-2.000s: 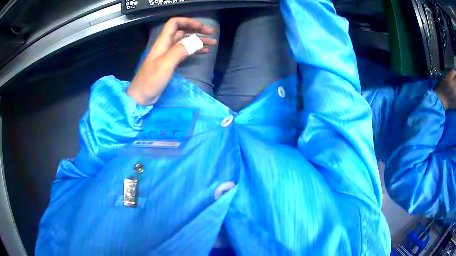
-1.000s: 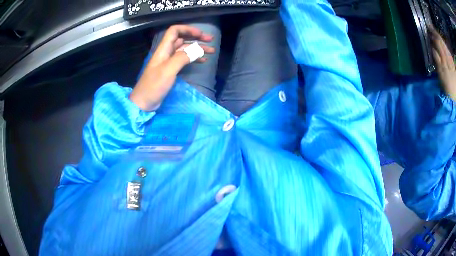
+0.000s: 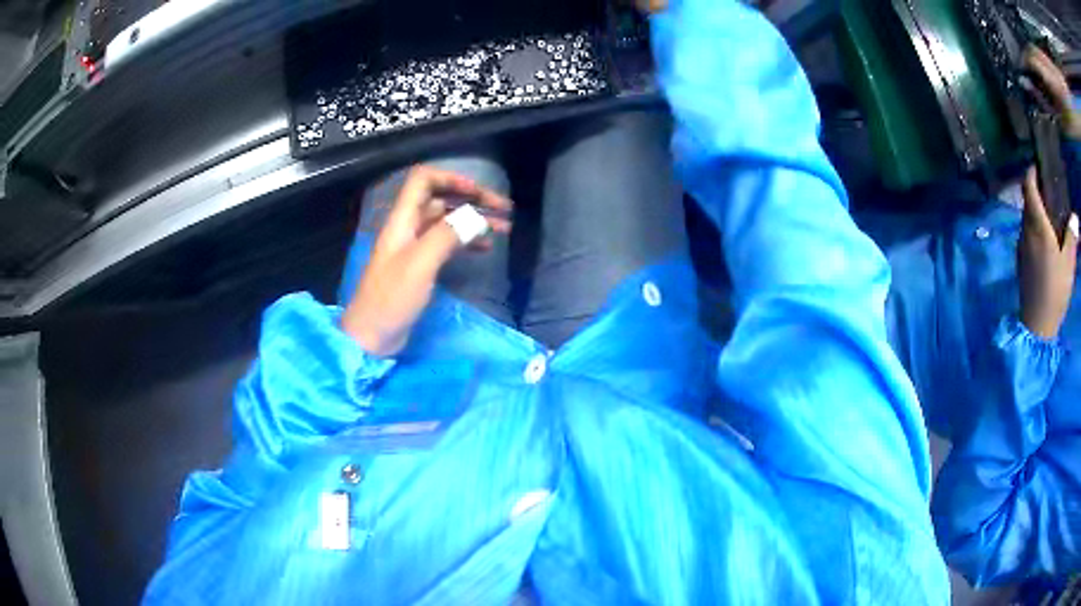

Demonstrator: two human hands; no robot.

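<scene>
My left hand point(image 3: 415, 251) is above my lap, fingers curled and pointing right, with a white wrap on the thumb. No part shows in it; its fingers are slightly apart. My right arm reaches up past the tray's right end. Only a small bit of my right hand point(image 3: 650, 5) shows at the top edge, so what it holds cannot be seen. A black parts tray point(image 3: 350, 59) lies on the bench edge above my knees, scattered with many small silver pieces point(image 3: 439, 85).
The silver metal bench edge point(image 3: 225, 195) curves across the upper left, just beyond my knees. At the right, another person in a blue smock point(image 3: 1008, 438) holds a dark bar point(image 3: 1050, 172). Green panels point(image 3: 883, 101) stand at the upper right.
The view has tilted up, so the tray and its silver pieces now show more fully. My left hand keeps nearly the same pose. The other person's hands now hold a dark bar.
</scene>
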